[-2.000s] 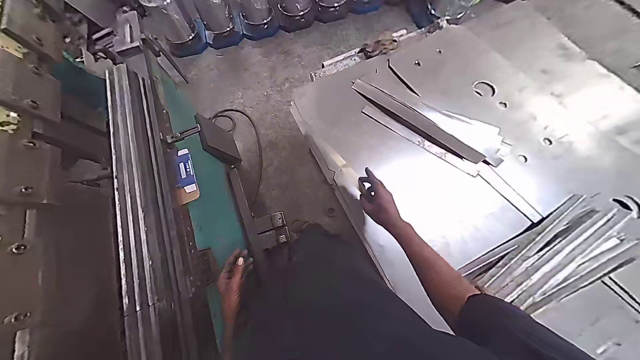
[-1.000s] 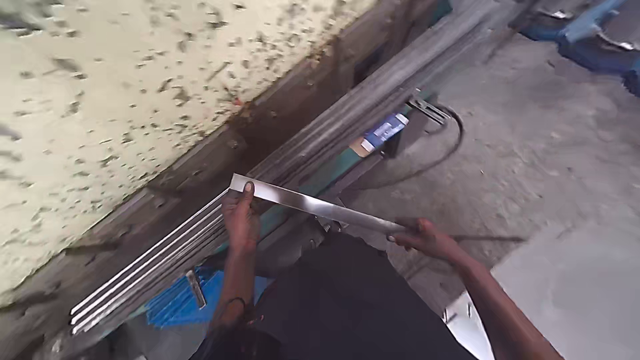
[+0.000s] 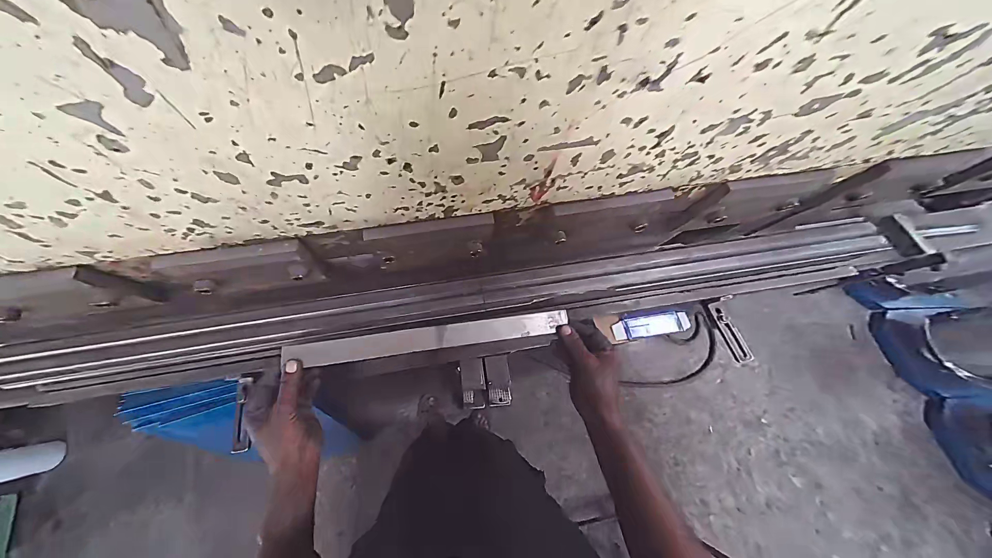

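Observation:
A flat, narrow strip of sheet metal (image 3: 426,339) lies lengthwise along the front edge of what looks like a press brake's grooved lower die (image 3: 341,316). My left hand (image 3: 285,415) grips the strip's left end, thumb on top and fingers hidden beneath. At the right end, my right hand (image 3: 590,364) holds it the same way, its thumb on the corner. The strip's far long edge is close to the die; whether it touches cannot be told. Above the die runs the machine's upper beam (image 3: 465,116), pale yellow with chipped paint.
A blue and white box (image 3: 655,325) sits on the bed right of my right hand. Two foot pedals (image 3: 485,381) are below the bed. Blue sheets (image 3: 186,415) stand at lower left, a black cable (image 3: 690,376) curves over the floor, and blue-wrapped objects (image 3: 914,364) stand at right.
Two seconds ago my hands were apart, the right one over the sheet metal table. One second ago both held the strip at a slant before the machine; now it lies along the die. The view has turned strongly.

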